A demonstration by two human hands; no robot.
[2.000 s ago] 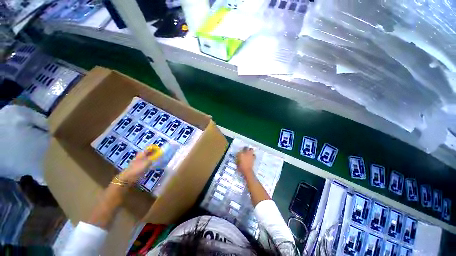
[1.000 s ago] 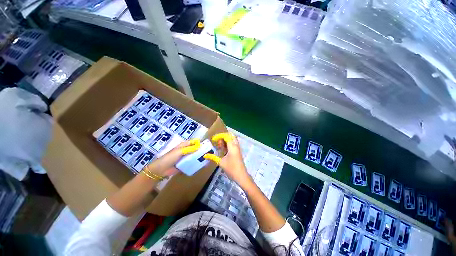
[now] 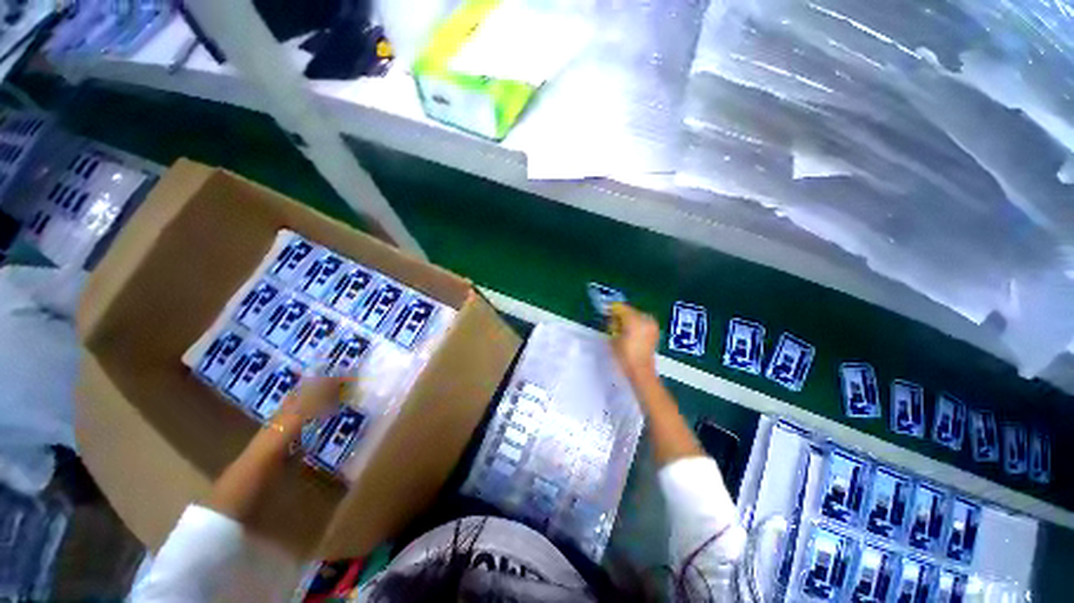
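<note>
My right hand (image 3: 636,339) is over the near edge of the green conveyor belt (image 3: 506,253), its fingers shut on a flat electronic unit (image 3: 605,299) at the left end of a row of units (image 3: 743,344). My left hand (image 3: 312,403) is blurred, inside the brown carton (image 3: 412,442), over the tray of units (image 3: 286,318). Whether its fingers hold a unit cannot be told. The small-parts tray (image 3: 554,412), with pale pieces in its pockets, lies between the carton and my right forearm.
Stacked filled trays (image 3: 771,471) stand at the right, beside a partly hidden black phone (image 3: 717,445). A white shelf beyond the belt holds a green-and-white box (image 3: 471,100) and a heap of plastic sheets (image 3: 872,153). A slanted post (image 3: 283,106) rises behind the carton.
My hands have parted. The unit they held over the carton's right side is gone from there; my right hand now has a unit at the belt, and my left hand has moved back into the carton.
</note>
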